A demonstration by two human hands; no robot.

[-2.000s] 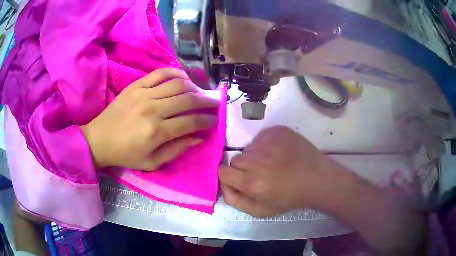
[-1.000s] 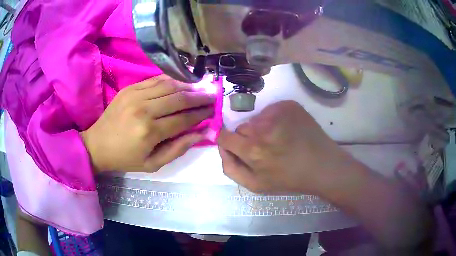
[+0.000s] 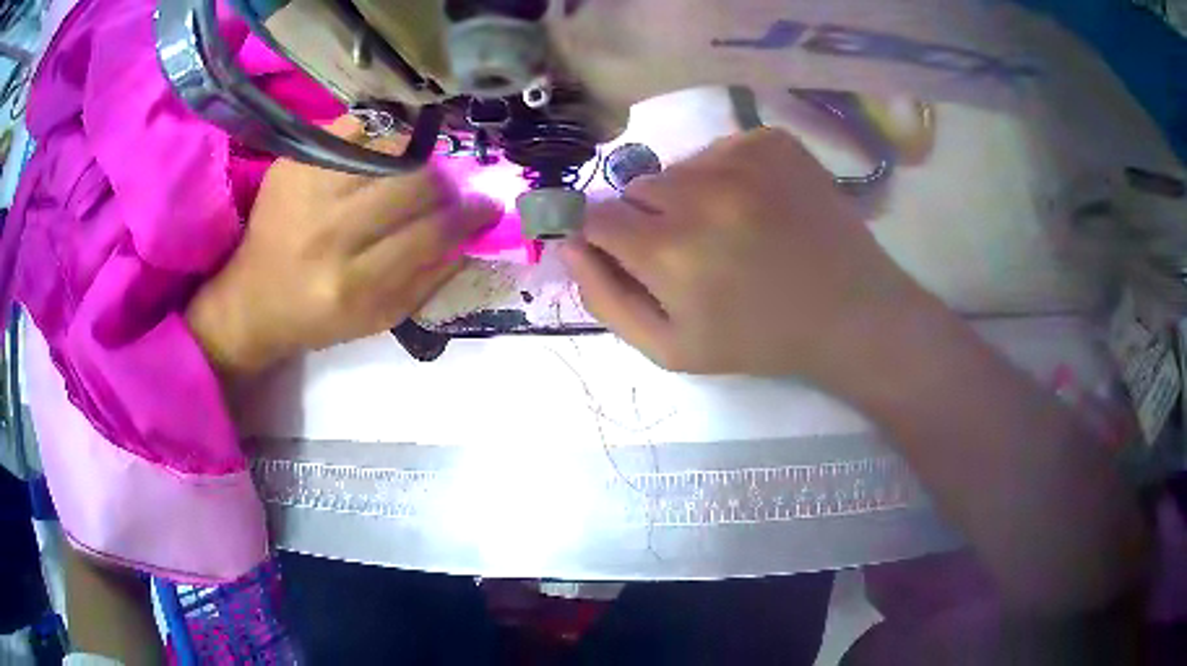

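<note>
The hot-pink garment [image 3: 143, 247] is heaped at the left, with its paler band hanging over the table's left front. A small end of it shows by the needle area, under the bright lamp spot. My left hand [image 3: 345, 247] lies on the cloth left of the needle, fingers pointing toward it. My right hand [image 3: 729, 247] is just right of the machine's grey knob, fingers curled; the fingertips are close to the cloth end, partly hidden by the knob, so its grip cannot be told. The sewing machine head [image 3: 833, 52] covers the needle from above.
Scissors [image 3: 866, 143] with dark and yellow loops lie under the machine arm. Loose threads [image 3: 612, 416] lie on the white table. A ruler scale [image 3: 768, 494] runs along the front edge. A pale card [image 3: 1152, 371] is at far right, and a blue basket [image 3: 228, 618] at lower left.
The cloth end has moved away from the table front, up to the needle area. Both hands have moved forward with it. The machine head appears further left and higher in view.
</note>
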